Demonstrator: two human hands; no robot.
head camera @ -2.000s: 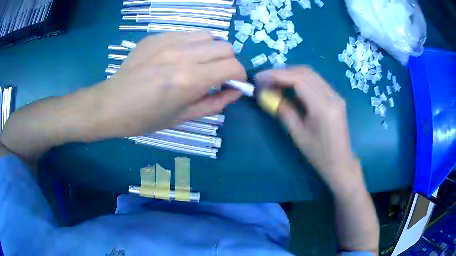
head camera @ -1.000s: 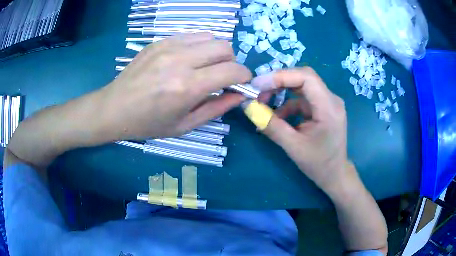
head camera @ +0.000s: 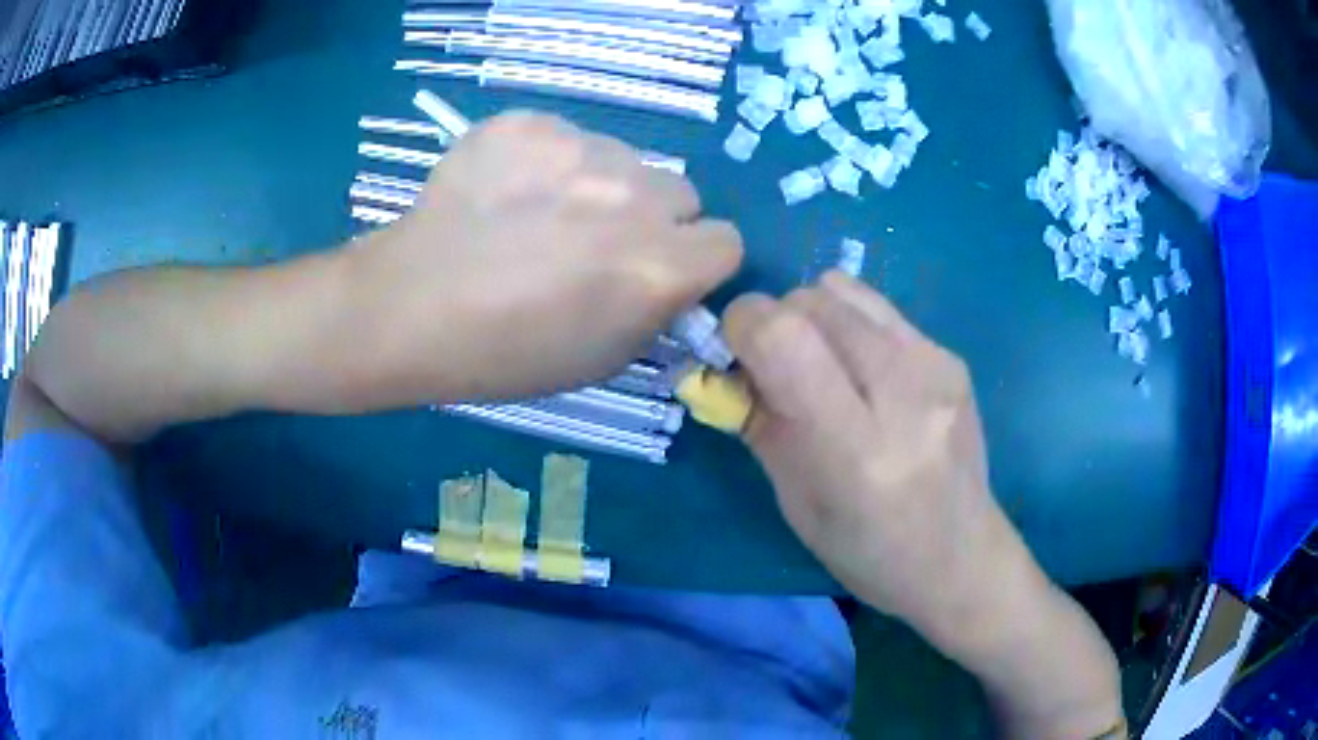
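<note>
My left hand [head camera: 557,268] is closed around a slim silver metal tube [head camera: 438,113]; one end sticks out at the upper left of the hand, the middle is hidden by the fingers. A whitish end piece [head camera: 704,336] shows between my two hands. My right hand [head camera: 853,419], with a yellow wrap [head camera: 714,399] on the thumb, has its fingertips at that end piece; whether it grips it is hard to tell. Parallel silver tubes [head camera: 607,55] lie beyond and under my left hand. A pile of small translucent caps [head camera: 817,72] lies beyond my right hand.
A single cap [head camera: 851,257] lies near my right knuckles. A smaller cap pile [head camera: 1094,203], a clear plastic bag [head camera: 1164,94] and a blue bin [head camera: 1272,376] are at right. A taped tube [head camera: 506,558] is at the near edge. A black tray [head camera: 188,55] and more rods [head camera: 29,297] are at left.
The right hand has turned knuckles-up and its fingers have closed in toward the left hand. Both hands meet a little lower. A lone cap now shows beyond the right hand.
</note>
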